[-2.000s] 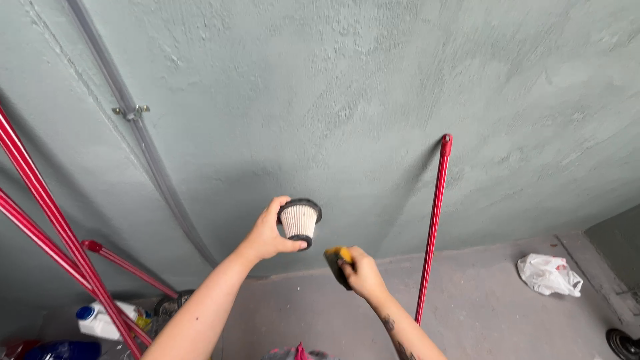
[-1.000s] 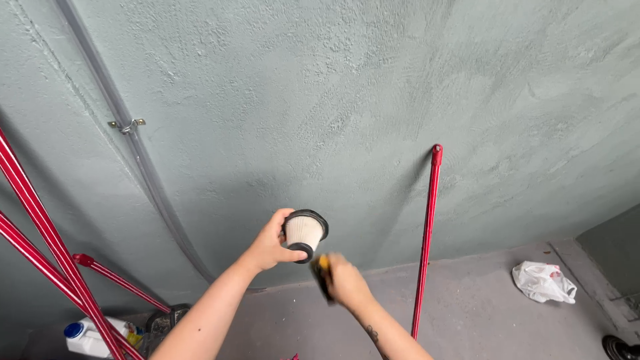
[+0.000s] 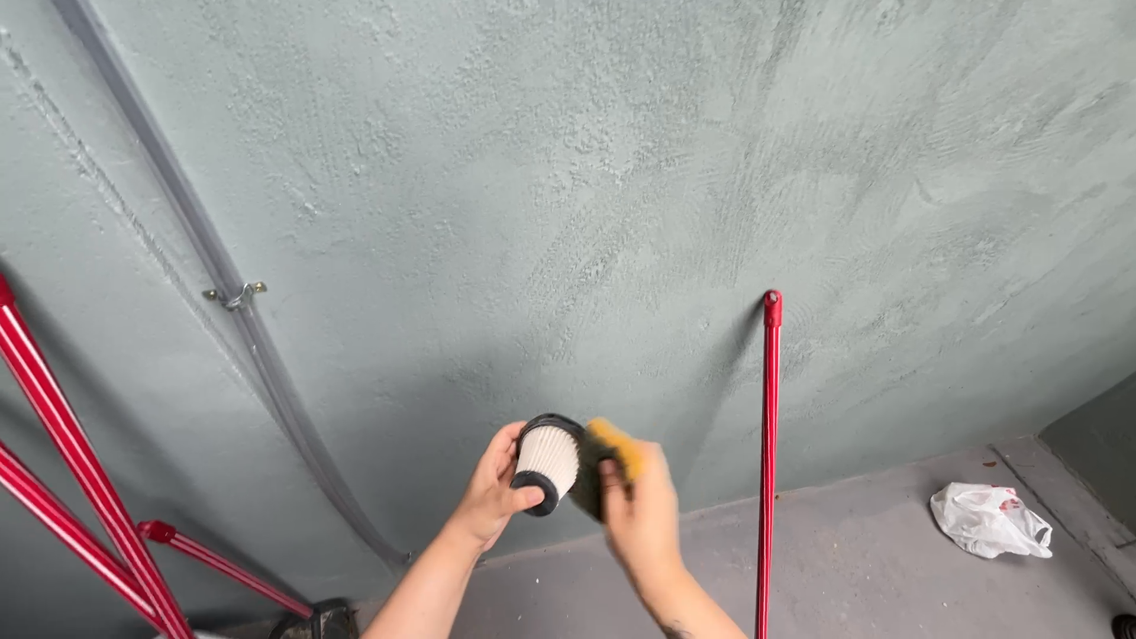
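Note:
Near the lower middle of the head view, my left hand (image 3: 499,488) grips a pleated cone-shaped filter (image 3: 548,454) with white pleats, a black rim and a black end cap. The thumb presses on the cap, and the filter is tilted. Just right of it, my right hand (image 3: 641,506) is closed on a yellow and dark green scouring sponge (image 3: 596,475), slightly blurred. The sponge's dark side faces the pleats, close beside them; whether they touch I cannot tell.
A red pole (image 3: 770,461) leans on the grey-green wall (image 3: 550,177) at right. More red poles (image 3: 80,444) stand at left, near a grey conduit (image 3: 200,231) clamped to the wall. A white plastic bag (image 3: 991,521) lies on the grey floor (image 3: 852,559).
My right hand has brought the sponge up beside the filter's pleats; a second ago it was lower, by the end cap. My left hand still grips the filter, its end cap now pointing more downward.

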